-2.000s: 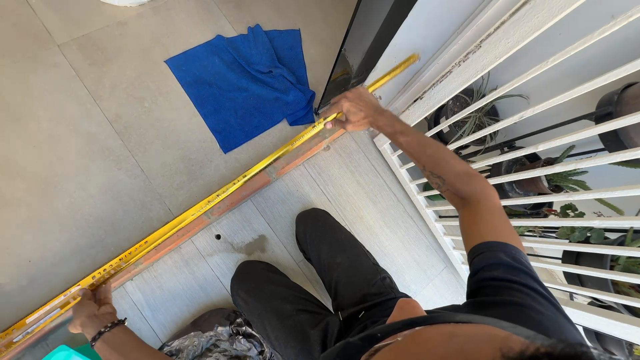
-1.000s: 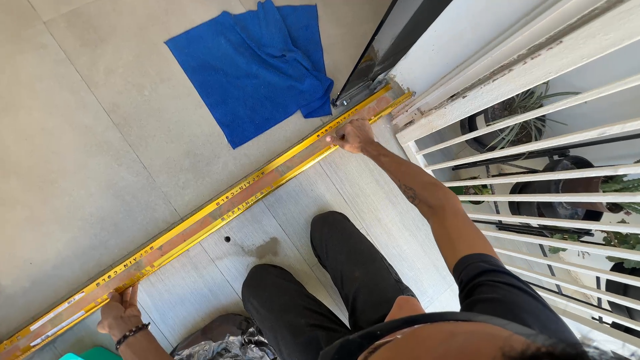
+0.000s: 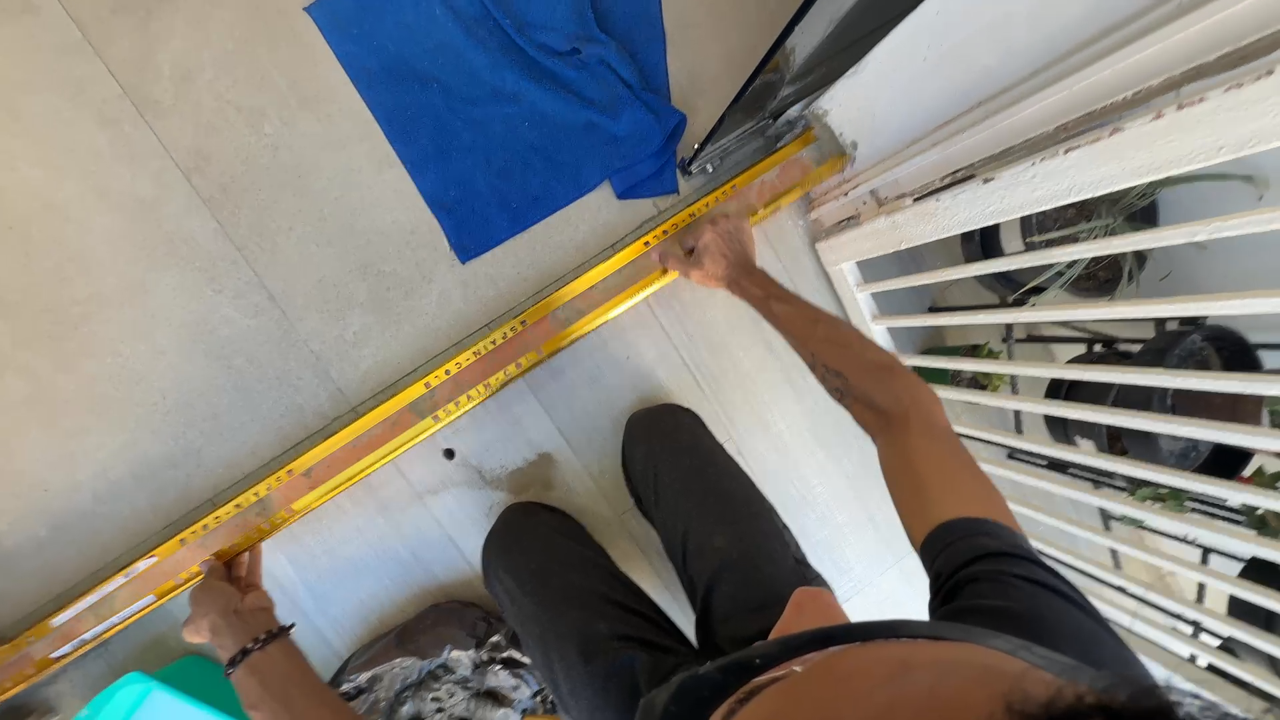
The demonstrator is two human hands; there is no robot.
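Observation:
Two long yellow metal strips (image 3: 470, 370) bearing printed lettering run side by side along the floor joint, with a reddish-brown band (image 3: 480, 372) showing between them. My left hand (image 3: 232, 600), with a beaded bracelet at the wrist, grips the near strip toward its lower left end. At the upper right, my right hand (image 3: 708, 252) lies over the strips with curled fingers on the near one; it is slightly blurred. The strips' right ends come close to the wall corner, and their left ends run out of view.
A blue cloth (image 3: 520, 110) lies on the beige tiles (image 3: 200, 250). A dark door edge (image 3: 770, 90) stands at the upper right. White railings (image 3: 1060, 310) with potted plants behind them are at right. A turquoise container (image 3: 160, 695) sits at lower left; the pale floor has a small hole (image 3: 449, 454).
The two strips, close together two seconds ago, now lie spread apart with the reddish band between them. My right hand has moved over the strips. The view has come nearer.

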